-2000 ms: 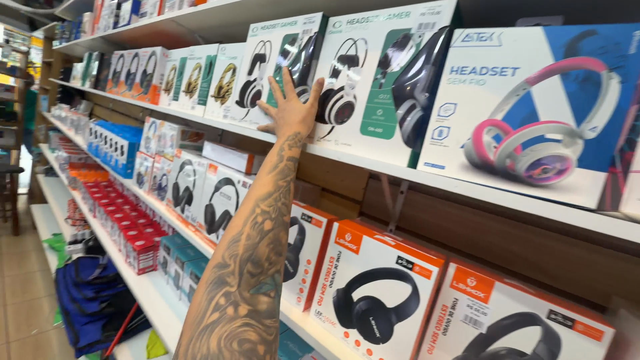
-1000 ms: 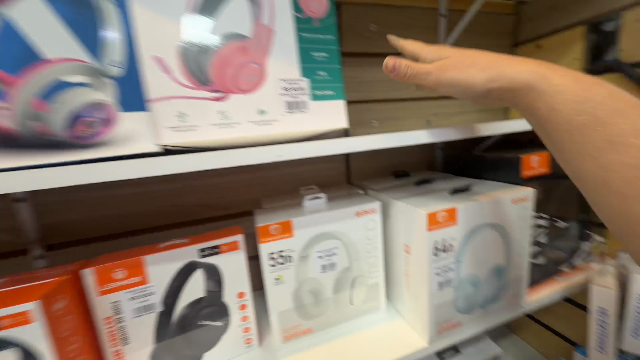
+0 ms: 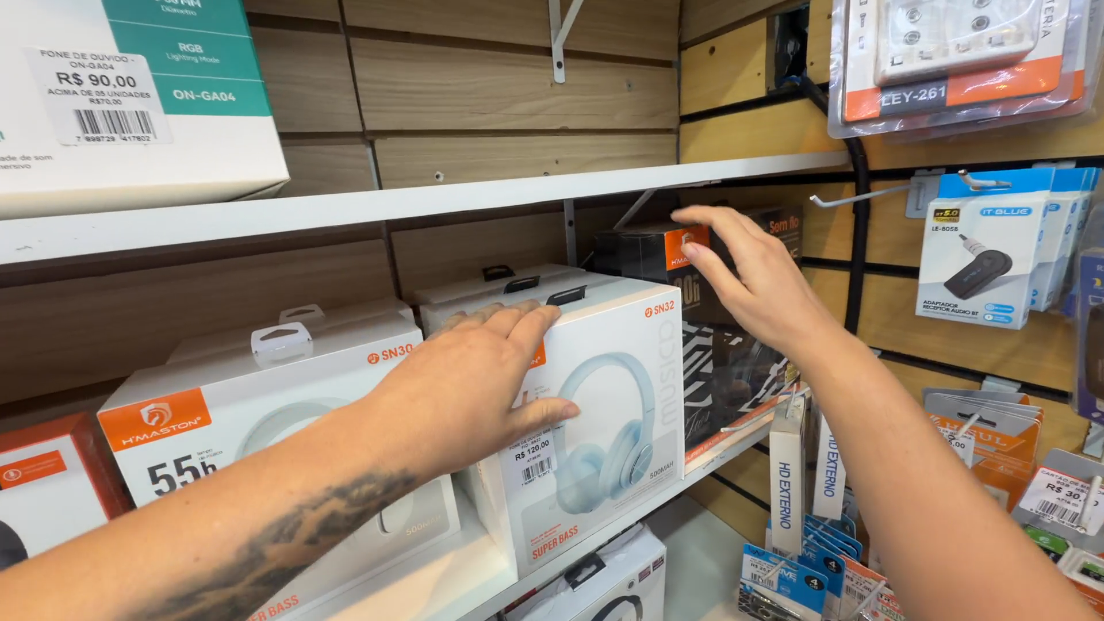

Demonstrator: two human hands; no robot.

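My left hand (image 3: 487, 371) lies over the top left corner of a white headphone box (image 3: 604, 414) with light blue headphones pictured on it; its fingers are spread on the box's top and front. My right hand (image 3: 750, 267) is raised, fingers apart and curved, in front of a black and orange headphone box (image 3: 642, 250) at the back of the shelf. Whether its fingertips touch that box I cannot tell. Another white headphone box (image 3: 285, 414) stands to the left, partly behind my left forearm.
A white shelf (image 3: 414, 198) runs above the boxes, with a white and green box (image 3: 198, 164) on it. At right, metal hooks hold an audio adapter pack (image 3: 983, 250), a blister pack (image 3: 949, 60) and small cards. Another headphone box (image 3: 604, 578) stands on a lower shelf.
The view has moved along the shelves to the corner. My left hand is now in view at the white box. The hand raised above the upper shelf a second ago is now lower, near the black box.
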